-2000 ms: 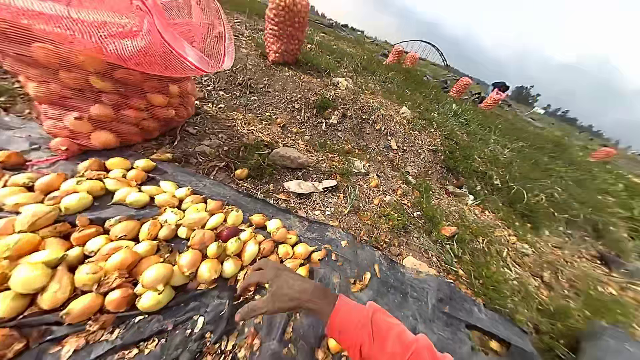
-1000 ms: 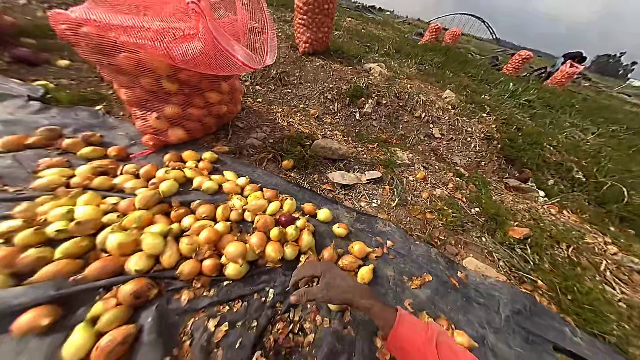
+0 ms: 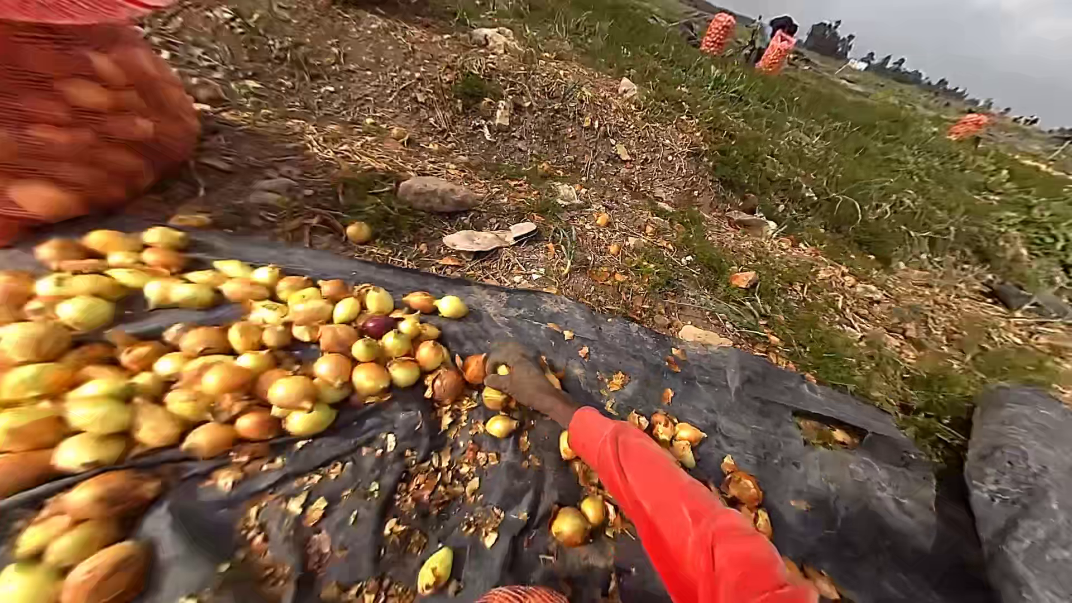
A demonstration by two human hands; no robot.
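Note:
My right hand (image 3: 523,378), in a red sleeve, reaches down to a dark plastic sheet (image 3: 569,327) near the right end of a pile of yellow and brown onions (image 3: 226,377). Its fingers curl over small onions; whether it grips one I cannot tell. A purple onion (image 3: 379,326) lies in the pile just left of the hand. Two small onions (image 3: 501,425) sit right below the fingers. More onions (image 3: 571,526) and loose skins lie beside and under the forearm. My left hand is outside the view.
A filled red mesh sack (image 3: 92,126) stands at the upper left. Beyond the sheet are a stone (image 3: 437,193), dry soil and grass. Further sacks (image 3: 718,33) stand far off, near a person (image 3: 782,27) bending. Dark rolled material (image 3: 1022,486) lies at the right edge.
My right hand, earlier spread above the pile's right end, is now down among small onions there with its fingers curled. The view has shifted toward the right.

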